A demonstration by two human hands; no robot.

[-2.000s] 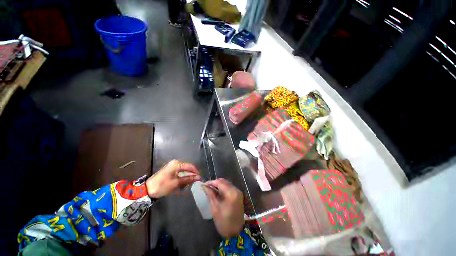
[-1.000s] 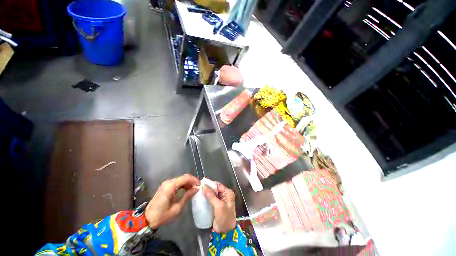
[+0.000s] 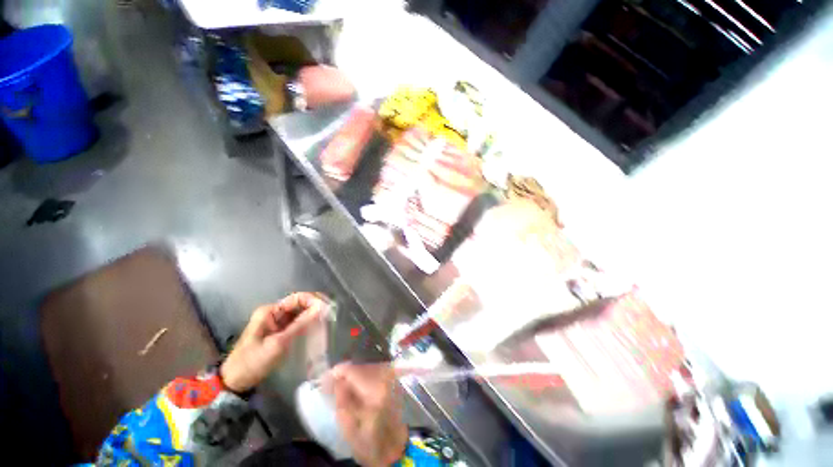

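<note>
My left hand (image 3: 274, 337) is at the lower centre, fingertips pinched on the upper end of a thin pale strip (image 3: 317, 345). My right hand (image 3: 365, 410), blurred, is just right of it and lower, holding a white rounded piece (image 3: 320, 418) that hangs below its fingers. The strip runs between both hands. What the white piece is, I cannot tell. On the steel table (image 3: 365, 264) to the right lie red-and-green cut panels (image 3: 429, 191), with white ties on them. Nearer panels (image 3: 616, 356) look washed out by glare.
A blue bucket (image 3: 46, 96) stands on the floor at the upper left. A brown mat (image 3: 123, 337) lies at the lower left. A yellow patterned cloth (image 3: 411, 108) lies at the table's back. A white table (image 3: 247, 13) with a shelf stands beyond. The window wall is on the right.
The view has swung right, so the bucket and mat sit further left and nearer panels show. My hands have moved apart, my right hand lower, with a pale strip stretched between them.
</note>
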